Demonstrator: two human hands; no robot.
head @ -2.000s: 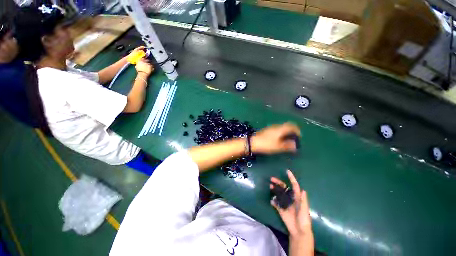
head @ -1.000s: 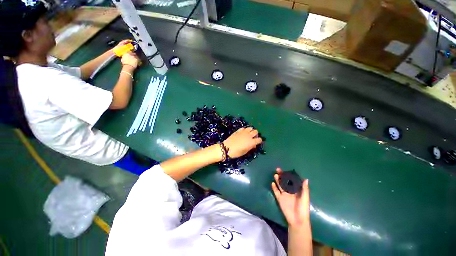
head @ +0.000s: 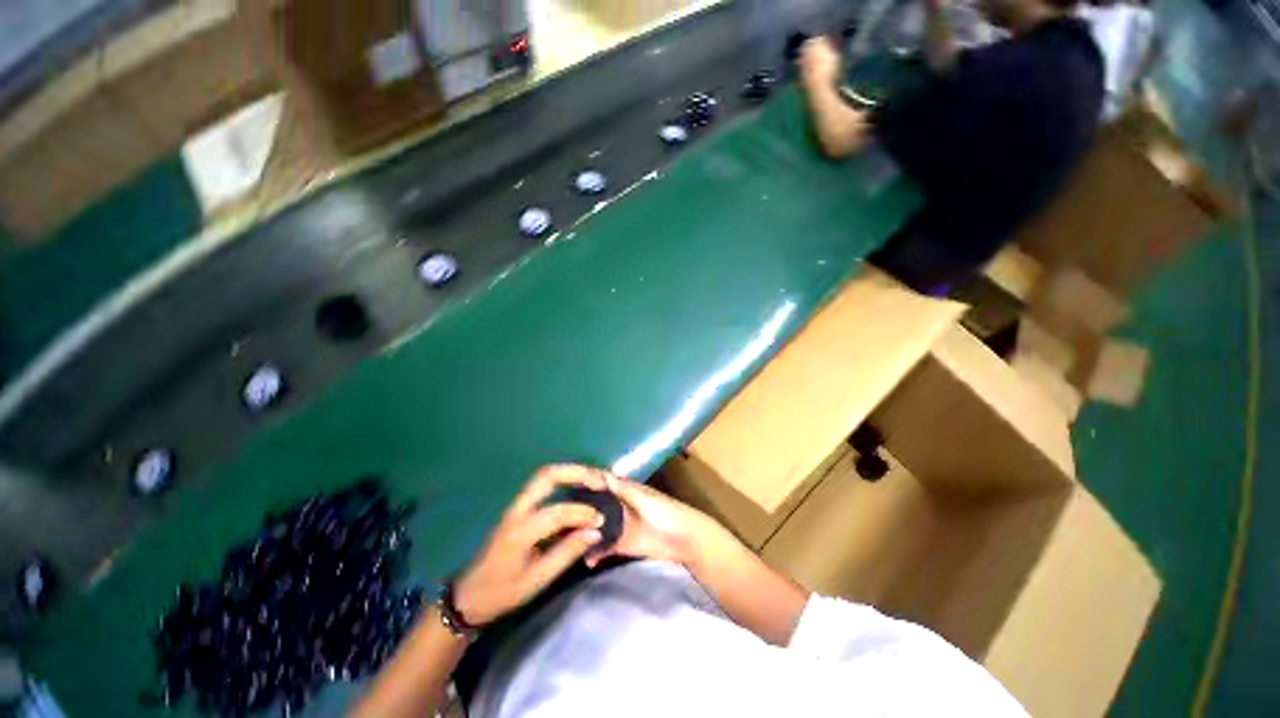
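A round black unit [head: 607,520] is held between both hands near my body, at the front edge of the green bench. My left hand [head: 541,540] has its fingers over the unit from the left. My right hand [head: 653,523] holds it from the right side, partly hidden behind it. Whether a small part is between my fingers cannot be told. The heap of small black parts [head: 288,603] lies on the bench to the left. The open cardboard carton [head: 1011,554] is by my right arm, with a few black units [head: 870,460] inside.
The dark conveyor [head: 386,225] runs beyond the green bench [head: 562,330], bearing spaced units, some white-faced [head: 438,269] and one all black [head: 340,319]. A person in black [head: 997,126] works at the far right. Another carton [head: 1123,197] stands behind that person.
The view has swung right, bringing the carton into view. My left hand has left the heap and come to the black unit in my right hand. Both hands are now together near my body.
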